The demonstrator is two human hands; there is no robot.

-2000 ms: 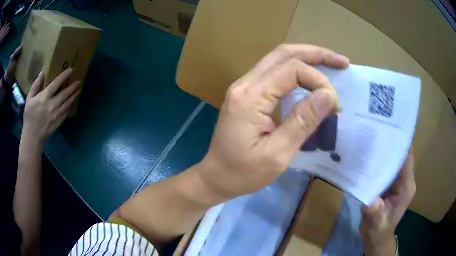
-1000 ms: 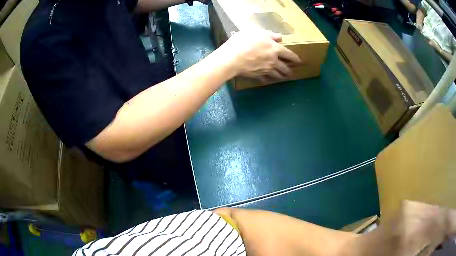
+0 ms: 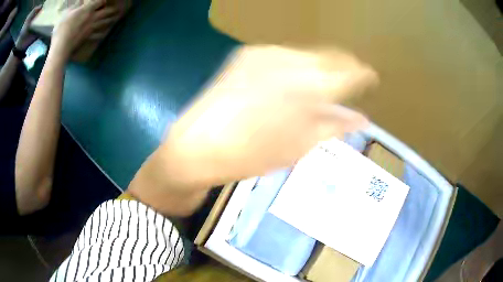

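Note:
An open retail carton (image 3: 215, 216) lies at the lower right, with a white foam rim (image 3: 221, 238) inside. Two cloudy wrapped speakers (image 3: 276, 242) lie in it, with a small brown accessory box (image 3: 335, 266) between them. A white instruction leaflet (image 3: 341, 201) with a QR square lies tilted across them. The brown carton lid (image 3: 402, 71) stands open behind. My left hand (image 3: 270, 110) is over the carton's upper left, strongly blurred; its fingers are near the leaflet's top, and whether it holds anything is unclear. My right hand is not in view.
A green workbench (image 3: 138, 93) stretches to the left. At the upper left, another person's hands (image 3: 77, 25) are on a brown carton (image 3: 91, 44). That person's forearm (image 3: 38, 132) reaches up along the left side.
The leaflet, held up in both hands two seconds ago, now lies on the carton's contents. My right hand has left the view. The view swung left, then back to the open carton.

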